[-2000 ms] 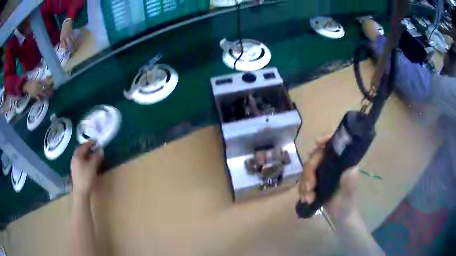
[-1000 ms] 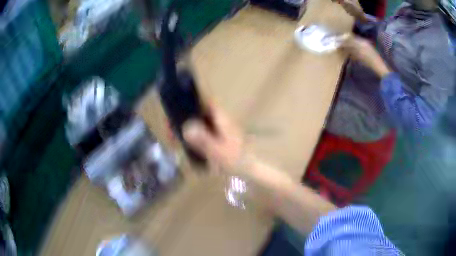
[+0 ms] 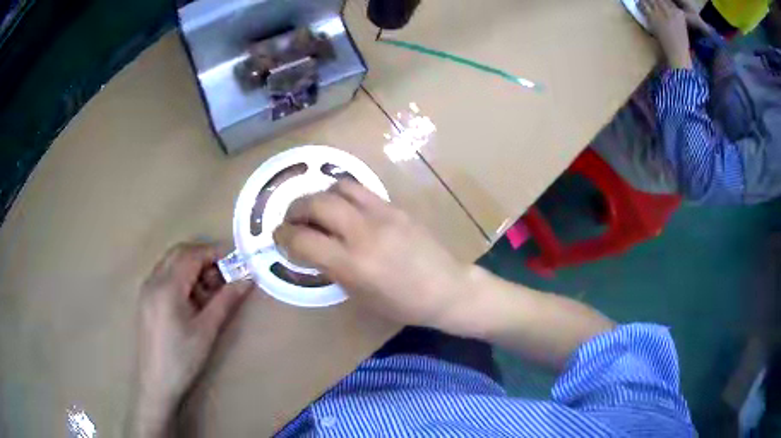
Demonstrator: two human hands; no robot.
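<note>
A round white plate [image 3: 250,201] with dark curved slots lies on the tan table in front of me. My left hand [image 3: 195,295] pinches the tab at the plate's left edge between thumb and fingers. My right hand [image 3: 364,244] is over the plate's centre with its fingers bent down; it covers the middle and the right part. What its fingertips touch is hidden. The lower end of the black screwdriver [image 3: 392,12] shows at the top edge, out of my hands.
The silver-grey screw feeder [image 3: 287,120] stands just behind the plate. A green strip [image 3: 454,58] and shiny clear tape [image 3: 411,134] lie on the table. Right: a red stool [image 3: 591,214] and a neighbour's striped sleeve [image 3: 698,128]. The dark green belt [image 3: 94,60] is upper left.
The view has swung and steadied over the table. The screwdriver has left my right hand, which is now on a plate. My left hand, earlier at a plate on the belt, holds this plate's tab.
</note>
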